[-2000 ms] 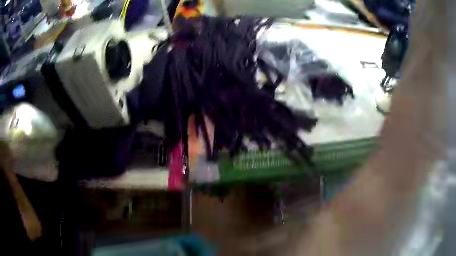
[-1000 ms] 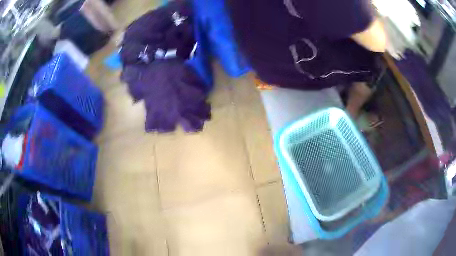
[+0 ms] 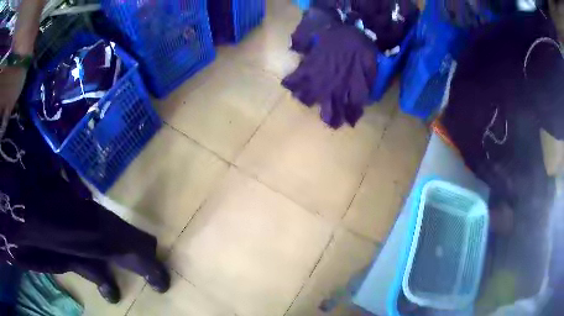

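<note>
Dark purple-black garment pieces (image 3: 495, 92) with pale looped ties hang at the right side, blurred towards the edge. Below them a whitish mesh basket (image 3: 445, 247) sits inside a light blue one and looks empty. It rests on a pale grey strip-like surface (image 3: 396, 228). Neither of my hands can be made out. A blurred skin-coloured patch shows at the far right edge beside the dark cloth; I cannot tell what it is.
A person in dark trousers stands at the left, with a bare forearm, a wristband and dark cloth (image 3: 37, 203). A blue slotted crate (image 3: 114, 133) holds dark pieces. More blue crates (image 3: 167, 46) and a purple heap (image 3: 340, 68) stand beyond on the tiled floor (image 3: 260, 216).
The view has swung from the machine table to the floor, then further left. The baskets and purple heap now sit further right in the picture, and the person at the left has come into view.
</note>
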